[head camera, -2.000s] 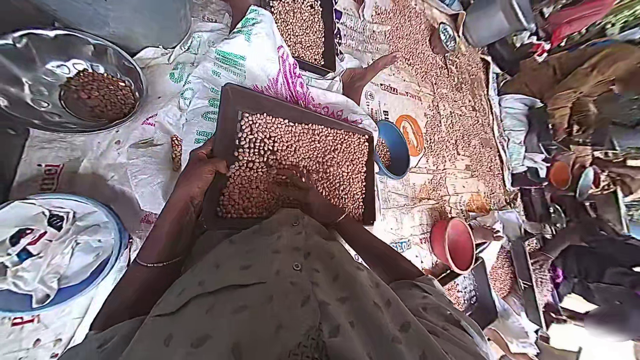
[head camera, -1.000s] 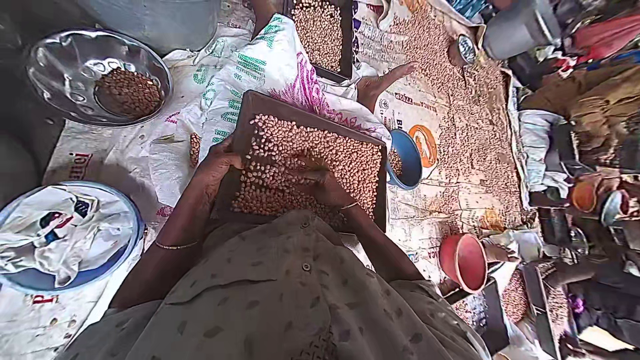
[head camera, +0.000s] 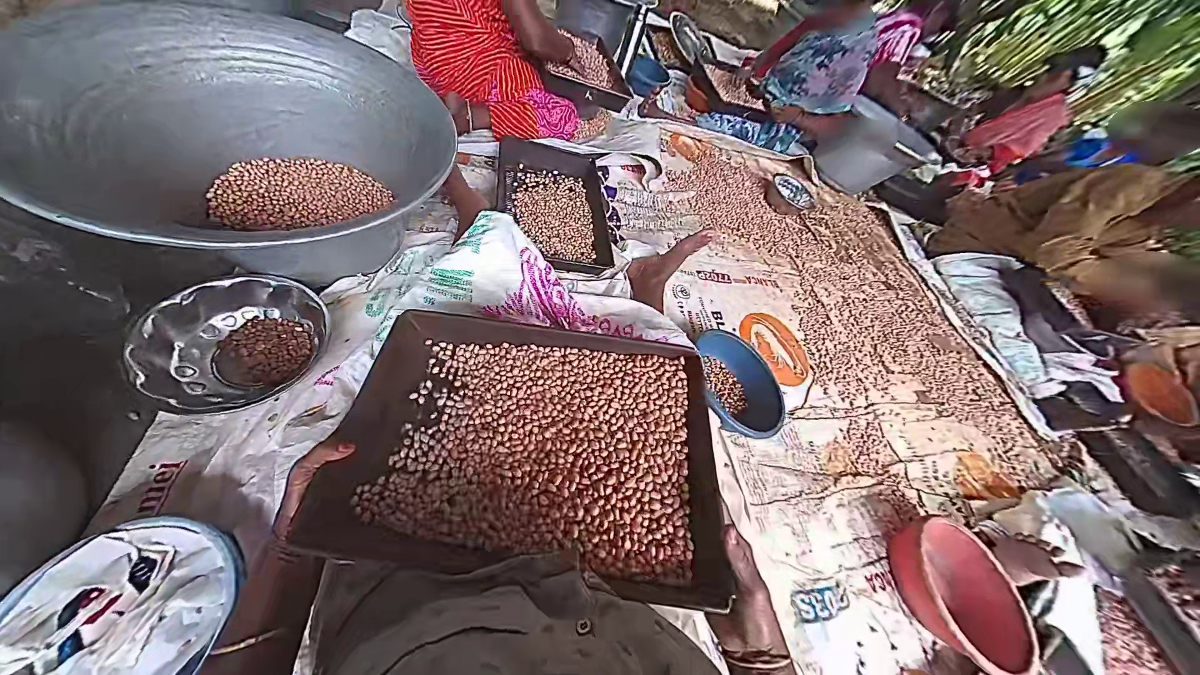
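A dark rectangular tray (head camera: 375, 375) lies at my lap, its floor mostly covered by small pinkish-brown nuts or beans (head camera: 562, 441). My left hand (head camera: 309, 473) grips the tray's left edge, with the thumb over the rim. At the lower right corner, my right hand (head camera: 747, 586) holds the tray from the side; its fingers are partly hidden beneath. A blue bowl (head camera: 753, 380) with some of the same nuts or beans stands just beyond the tray's right edge.
A large metal basin (head camera: 375, 122), a clear bowl (head camera: 155, 342) and a cloth-covered tub (head camera: 220, 562) are on the left. Another dark tray (head camera: 600, 202) lies ahead. Nuts or beans cover sacks (head camera: 787, 487) at right, near a red bowl (head camera: 970, 591). Several people sit around with containers.
My right hand has moved from the nuts or beans inside the tray to its right edge. My left hand stays at the left edge. The view has tilted up, showing more ahead.
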